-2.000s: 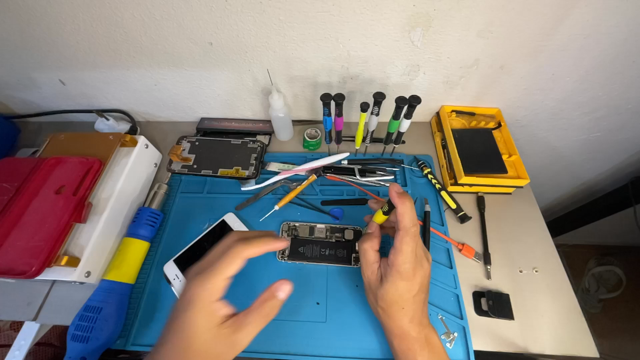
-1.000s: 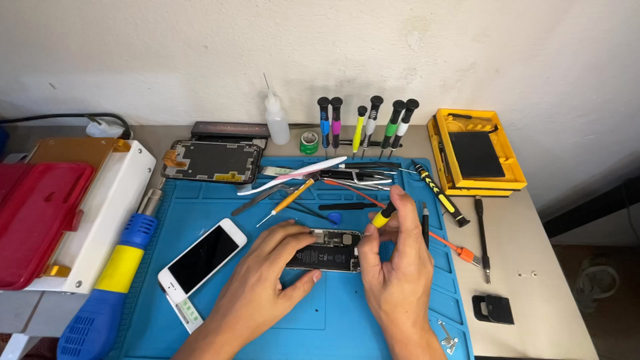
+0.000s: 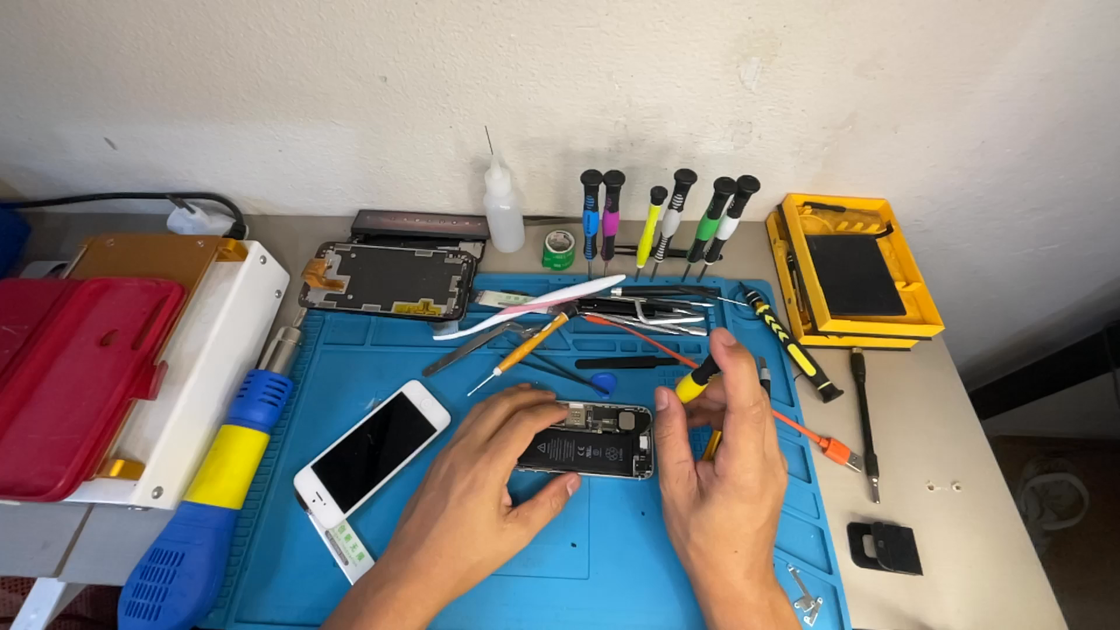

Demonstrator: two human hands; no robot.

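Observation:
An opened phone body (image 3: 604,442), its black battery and circuit board exposed, lies on the blue silicone mat (image 3: 542,547). My left hand (image 3: 481,490) rests over its left end, fingertips along the upper edge and thumb at the lower edge. To the right of the phone body, my right hand (image 3: 726,464) holds a small yellow and black screwdriver (image 3: 698,380) between thumb and fingers; its tip is hard to make out. Left of my left hand, a white phone display (image 3: 374,453) lies aslant, partly over a strip bearing writing. An orange-handled screwdriver (image 3: 529,346) lies beyond the hands.
A blue and yellow hot air gun (image 3: 229,464) and a white machine (image 3: 227,350) stand at left. Behind are a dropper bottle (image 3: 503,210), upright screwdrivers (image 3: 674,214), a toothbrush (image 3: 542,304) and tweezers. At right are a yellow tray (image 3: 919,306) and an orange USB cable (image 3: 809,433).
My left hand, raised and blurred two seconds ago, has come down onto the left end of the phone body. The screwdriver has stayed in my right hand.

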